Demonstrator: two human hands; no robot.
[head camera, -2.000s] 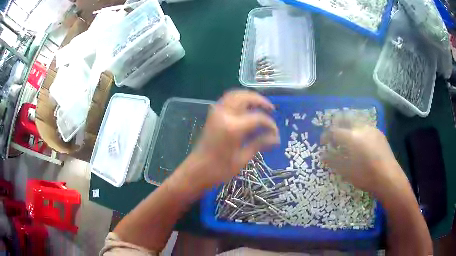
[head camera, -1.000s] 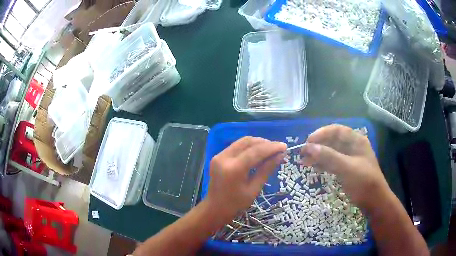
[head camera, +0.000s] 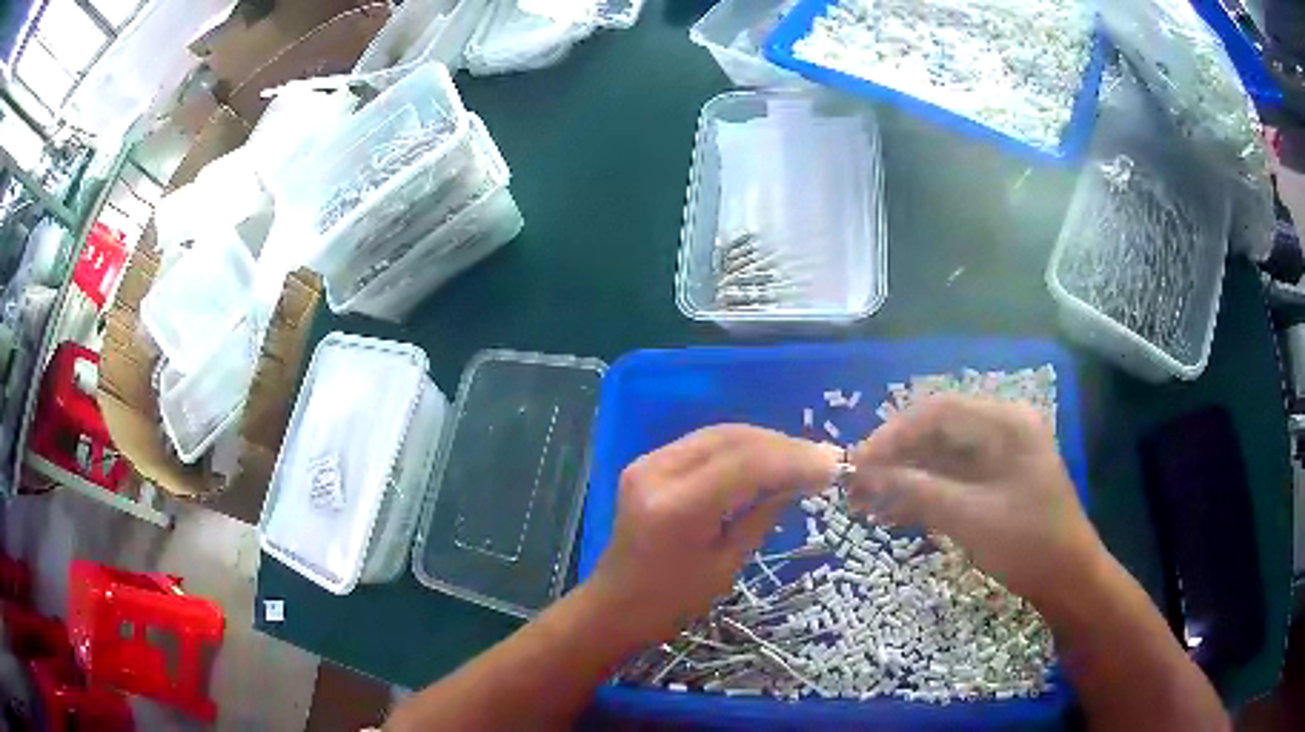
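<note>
My left hand (head camera: 716, 501) and my right hand (head camera: 959, 472) meet fingertip to fingertip over the blue parts tray (head camera: 687, 386). A small whitish piece shows between the fingertips; most of it is hidden, and I cannot tell whether a pin is inside it. Loose metal pins (head camera: 730, 644) lie at the tray's lower left. White sleeves (head camera: 916, 615) are heaped at its right. Behind the tray, the open clear plastic box (head camera: 816, 200) holds a small row of finished pieces (head camera: 751, 275) on white liner.
A clear lid (head camera: 508, 479) and closed box (head camera: 351, 465) lie left of the tray. Stacked boxes (head camera: 408, 200) and a carton (head camera: 129, 343) stand farther left. A second blue tray (head camera: 959, 57), a box of metal parts (head camera: 1145, 258) and a black case (head camera: 1205, 529) are at right.
Two seconds ago the hands were apart over the tray. They came together holding a thin piece between them, which now shows less as the fingertips have closed nearer each other.
</note>
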